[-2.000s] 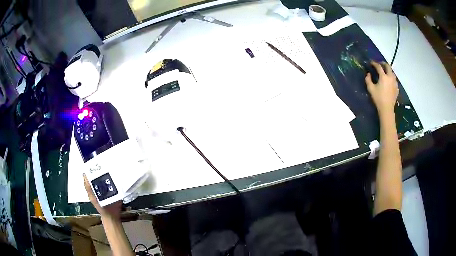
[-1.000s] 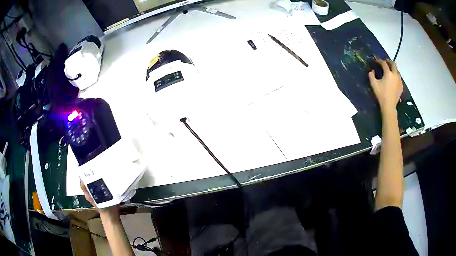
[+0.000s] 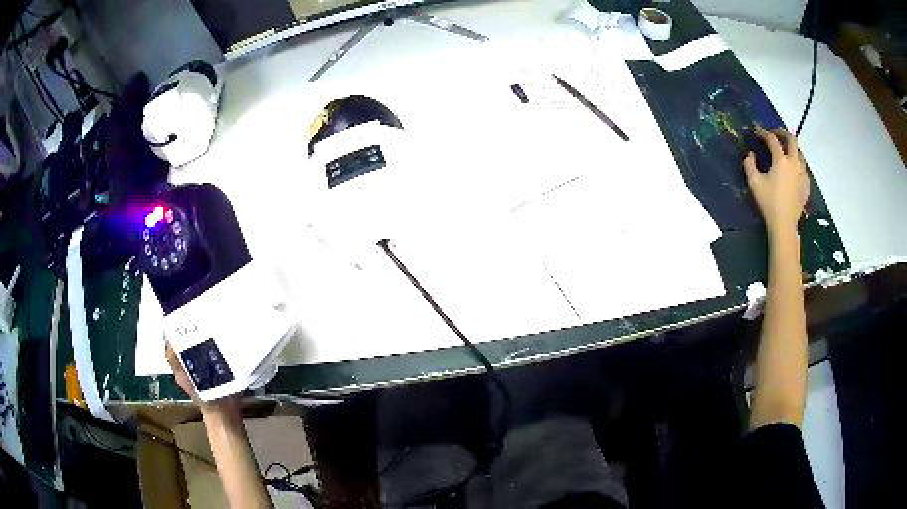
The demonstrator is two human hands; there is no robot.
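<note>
A white dual-lens PTZ camera (image 3: 244, 320) with a black head is tilted at the table's left front edge. Red and purple light glows at its upper lens. My left hand (image 3: 189, 383) is shut on its lower end from beneath, the fingers mostly hidden behind the white body. My right hand (image 3: 781, 177) rests on a dark computer mouse (image 3: 761, 154) on the dark mat (image 3: 701, 129) at the right.
A second camera (image 3: 353, 149) lies mid-table, and a third camera (image 3: 182, 117) stands far left. A black cable (image 3: 433, 301) crosses the front edge. A dark slim pen (image 3: 591, 106), tape roll (image 3: 655, 23) and monitor stand (image 3: 343, 50) are farther back. An open cardboard box (image 3: 159, 462) is below left.
The view has shifted slightly. The held camera has turned a little from its pose two seconds ago. My left hand still holds it and my right hand stays on the mouse.
</note>
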